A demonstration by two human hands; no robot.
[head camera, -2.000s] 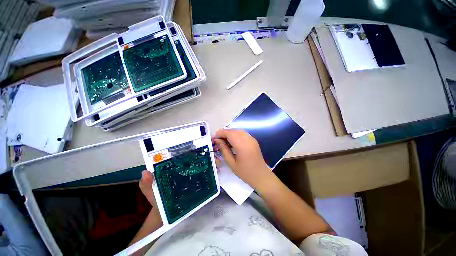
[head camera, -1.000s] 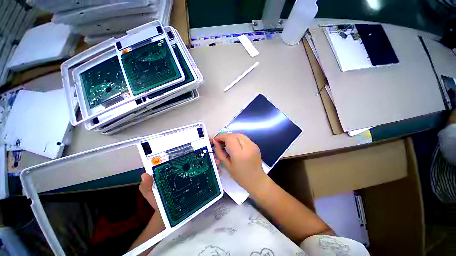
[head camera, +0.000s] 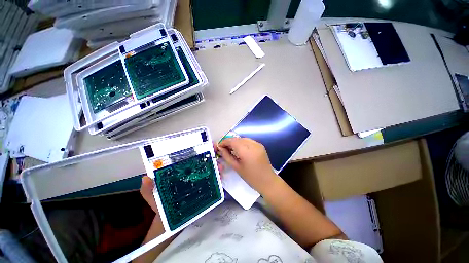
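A calculator front half (head camera: 180, 146), a white frame with a green circuit board (head camera: 187, 192) and an empty opening at its left, is held tilted above the lap. My left hand (head camera: 149, 194) grips its lower middle; most of the hand is hidden under it. My right hand (head camera: 244, 156) is at the board's right edge, thumb and forefinger pinched together. Something tiny, perhaps a connecting wire, is between the fingertips, too small to tell. A glossy blue-black tablet panel (head camera: 275, 128) with a white part lies under and beside my right hand, on the bench edge.
Stacked open calculator halves (head camera: 131, 97) stand at back left, white slabs (head camera: 38, 126) further left. A stylus (head camera: 247, 78), a small white block (head camera: 254, 47) and a squeeze bottle (head camera: 305, 23) lie or stand behind. Cardboard sheets (head camera: 396, 97) are at right, a cardboard box (head camera: 370, 169) below.
The held calculator half has shifted slightly and turned a little. My right fingertips stay near the board's right edge, with only a small movement. The panel and the stack keep their places.
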